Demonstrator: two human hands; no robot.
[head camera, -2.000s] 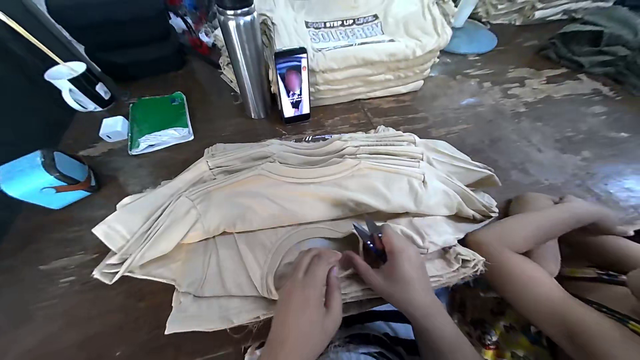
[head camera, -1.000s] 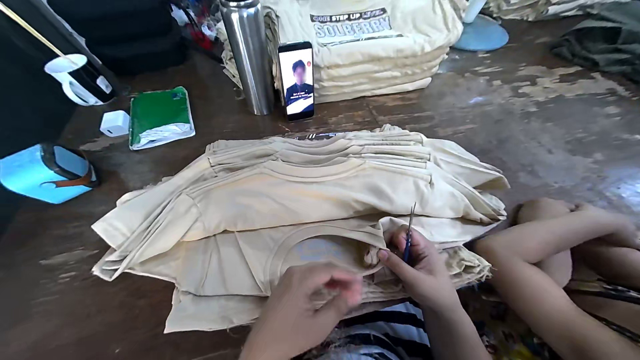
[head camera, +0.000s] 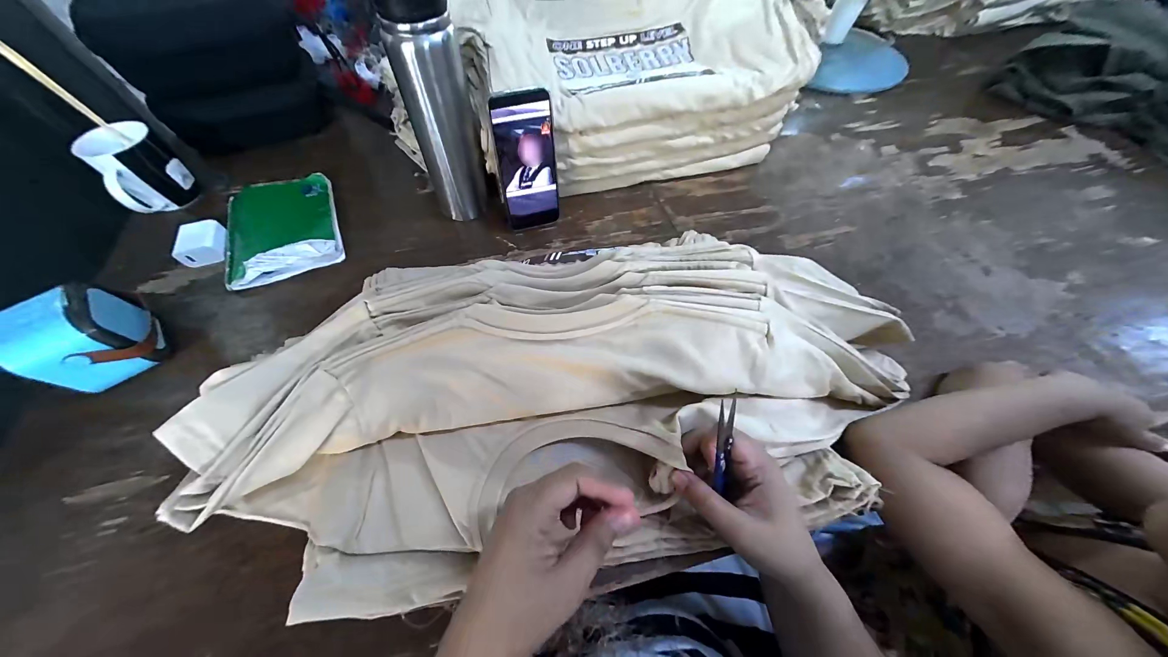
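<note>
Cream T-shirts (head camera: 547, 365) lie in an overlapping stack before me. The nearest shirt's ribbed neckline (head camera: 511, 449) faces me, its collar lifted at the right. My right hand (head camera: 753, 511) holds small thread snips (head camera: 724, 447) with the points upward, and its thumb and finger pinch the collar edge. My left hand (head camera: 561, 538) is raised over the neck opening, thumb and fingertips close together; whether a thread is between them cannot be told.
Behind the shirts stand a steel bottle (head camera: 438, 119), a propped phone (head camera: 525, 160) and a folded pile of printed shirts (head camera: 675, 119). A green notebook (head camera: 283, 224), white mug (head camera: 128, 169) and blue container (head camera: 78, 338) are at left. Another person's arm (head camera: 967, 502) rests at right.
My left hand has come away from the collar, where it was two seconds ago. The snips in my right hand have turned from pointing left to pointing up.
</note>
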